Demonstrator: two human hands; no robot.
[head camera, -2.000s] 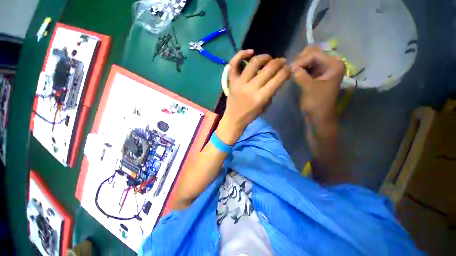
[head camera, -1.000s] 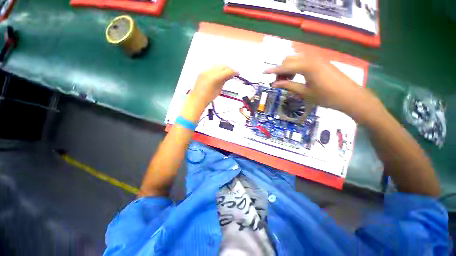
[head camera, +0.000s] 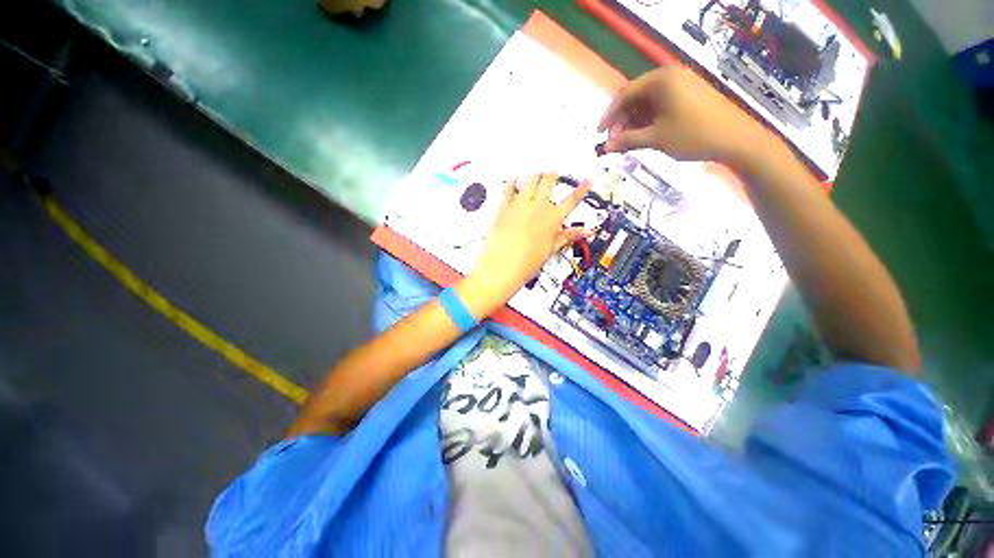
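A white panel (head camera: 496, 120) lies tilted in view, carrying a blue motherboard (head camera: 616, 300) with a round black fan (head camera: 667, 280). My left hand (head camera: 525, 238), bare with a blue wristband, lies over the panel with spread fingers at a black cable (head camera: 578, 187) beside the board. Whether it grips the cable is unclear. My right hand (head camera: 663, 116) is above the panel's far side, thumb and fingers pinching a small dark piece (head camera: 601, 148). Red wires (head camera: 583, 257) run at the board's left edge, near my left thumb.
The panel rests on a red-orange pad (head camera: 420, 259) on the green bench (head camera: 316, 104). A second unit (head camera: 768, 49) lies beyond it on another pad. A yellow-tan object (head camera: 351, 8) is cut off at the top edge. A yellow floor line (head camera: 164, 305) crosses the grey floor.
Both hands went from beside the bucket to the panel. Since one second ago, the view has turned, my left hand has come closer to the board, and my right hand has moved off it to the far side.
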